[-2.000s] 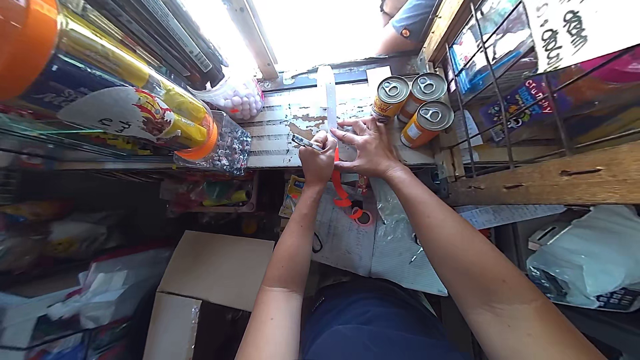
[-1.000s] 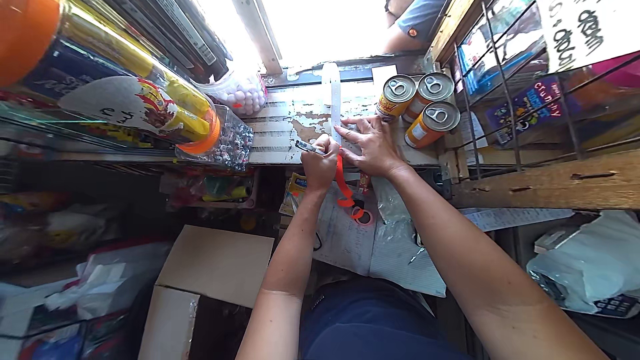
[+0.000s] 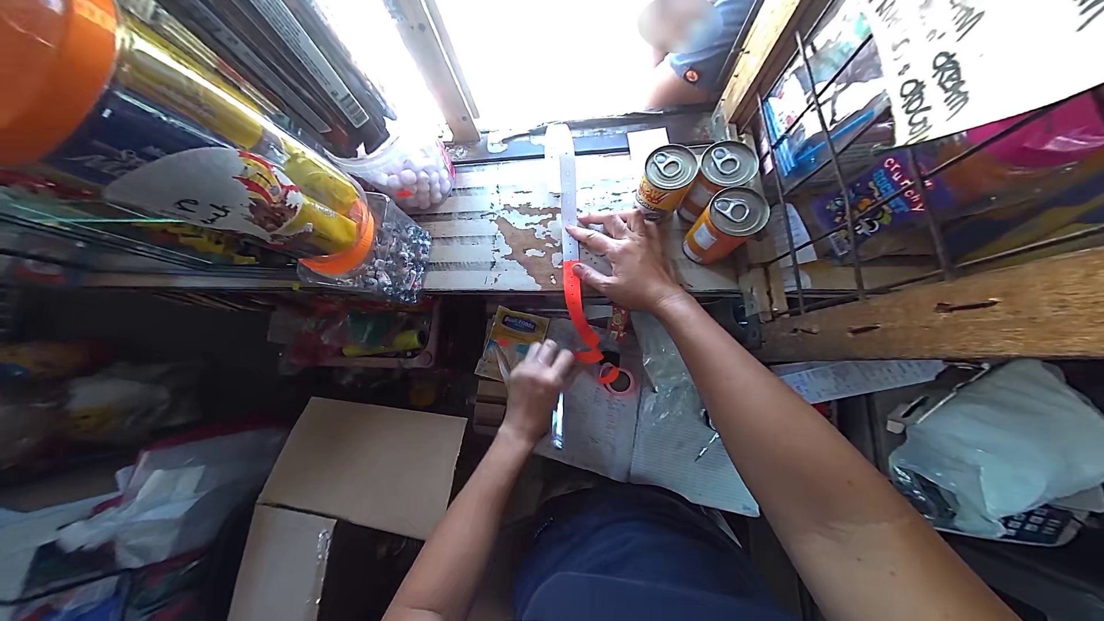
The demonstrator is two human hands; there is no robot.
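On the worn wooden counter [image 3: 466,224] lies a long strip, its far part white [image 3: 566,172] and its near part orange-red [image 3: 576,297], hanging over the counter's edge and curling at its end. My right hand [image 3: 634,263] rests spread on the counter, fingertips on or beside the strip, close to several pull-tab cans [image 3: 667,177]. My left hand [image 3: 539,384] is closed and slightly blurred above the open notebook [image 3: 595,431], left of the strip's curled end. A thin shiny object [image 3: 558,421], perhaps a pen, sticks out below it. A tape roll [image 3: 617,379] lies near the curl.
Plastic jars of sweets [image 3: 423,177] and a clear tub of wrapped candy [image 3: 401,250] stand left. A wire rack [image 3: 849,172] borders the right. An open cardboard box [image 3: 371,457] sits low left, a plastic bag [image 3: 1005,448] low right. A person [image 3: 699,52] is beyond the window.
My left hand, earlier holding a pen at the strip on the counter, has moved down and toward me over the notebook. My right hand stays nearly in place.
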